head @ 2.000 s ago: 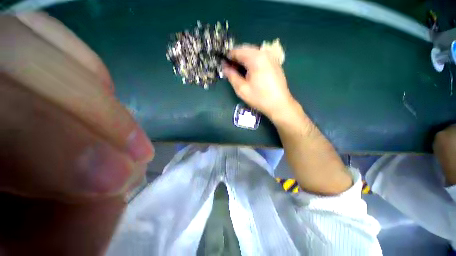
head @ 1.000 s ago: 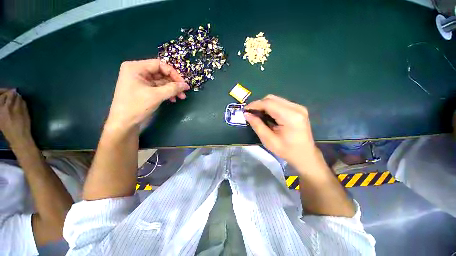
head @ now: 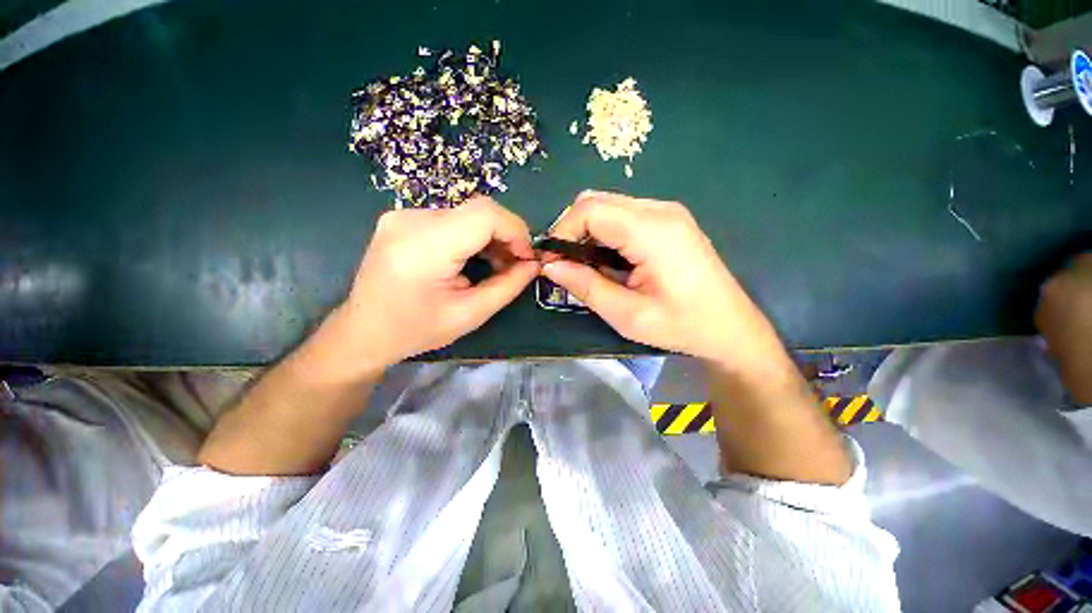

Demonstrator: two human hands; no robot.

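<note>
My left hand and my right hand meet fingertip to fingertip just above the watch housing. My right hand holds the slim black tweezers, their tip at my left fingertips. My left thumb and forefinger are pinched together; whatever is between them is too small to tell. The housing lies on the mat, mostly hidden under my hands. The battery is mostly hidden behind my right fingers. A pile of dark flex-cable components lies beyond my left hand.
A small pile of cream pads lies right of the dark pile. A wire spool stands at the far right edge, with a thin loose wire on the mat. Another person's arm rests at the right. The bench edge runs below my hands.
My left hand has moved right from the dark pile to meet my right hand. My right hand has shifted slightly left, with the tweezers lifted from inside the housing to my left fingertips.
</note>
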